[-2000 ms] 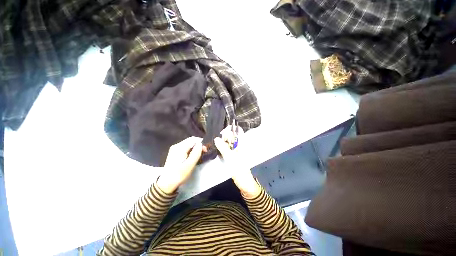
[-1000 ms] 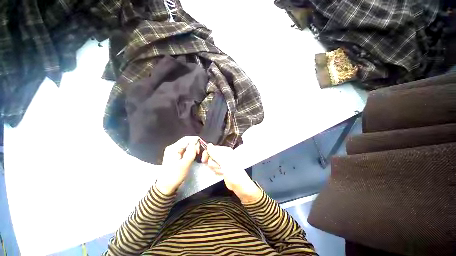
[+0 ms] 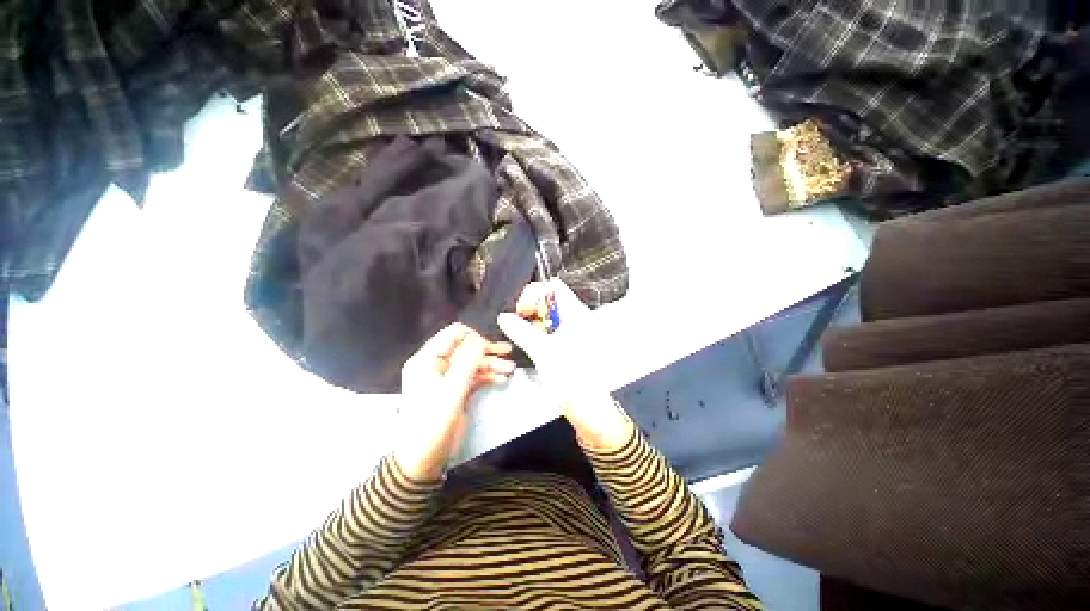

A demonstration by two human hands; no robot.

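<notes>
A brown plaid garment (image 3: 574,215) lies bunched in front of me, with its plain dark lining (image 3: 371,269) bulging out. My left hand (image 3: 448,370) pinches the dark cloth edge between its fingertips, near the table's front edge. My right hand (image 3: 552,340) is just right of it, fingers curled around thread snips (image 3: 551,313), of which a small blue part shows. Its thumb and fingertips also touch the dark cloth. The blades are hard to make out.
Plaid garments (image 3: 84,119) are heaped at the far left, and more (image 3: 896,72) at the far right beside a gold-and-brown trimmed piece (image 3: 803,166). Brown garments (image 3: 932,454) hang in folds at lower right. The white table's (image 3: 155,477) front edge runs diagonally before me.
My right hand met my left at the cloth edge, then moved up and right, and the blue part shows again. My left hand has shifted slightly right.
</notes>
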